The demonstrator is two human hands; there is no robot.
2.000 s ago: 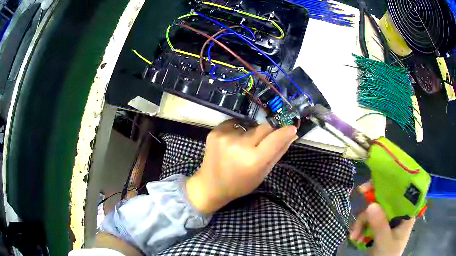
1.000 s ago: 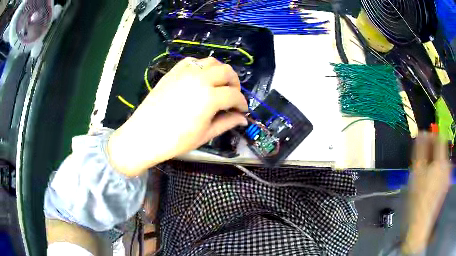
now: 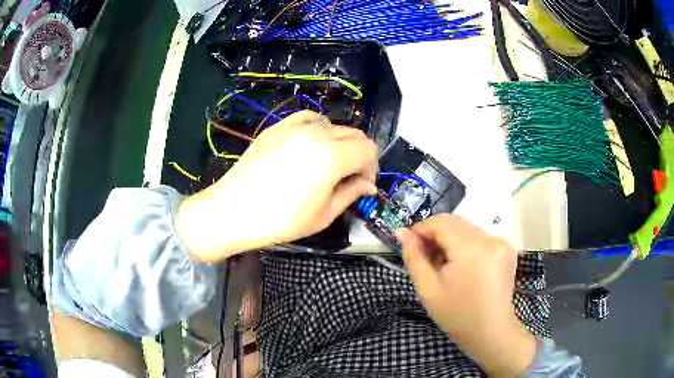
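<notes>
The small black housing (image 3: 436,177) lies tilted on the white board, with the green circuit board (image 3: 393,217) and a blue component (image 3: 366,207) at its near side. My left hand (image 3: 295,181) is over the large black housing (image 3: 388,96), its fingertips at the blue component; what they pinch is hidden. My right hand (image 3: 462,277) has thumb and forefinger together at the circuit board's near edge; whether they grip it or a wire is too small to tell. Blue, brown and yellow-green wires (image 3: 295,76) run in the large housing.
Blue wires (image 3: 369,21) lie at the back, a green wire bundle (image 3: 558,129) at right. The lime-green soldering gun (image 3: 660,193) is at the right edge, its grey cable (image 3: 584,284) crossing the lap. A black coil (image 3: 591,18) is back right. A fan (image 3: 46,57) stands beyond the conveyor (image 3: 111,118).
My right hand has released the soldering gun at the right and come to the circuit board. My left hand moved from the board's near side to above the large housing, which has shifted left.
</notes>
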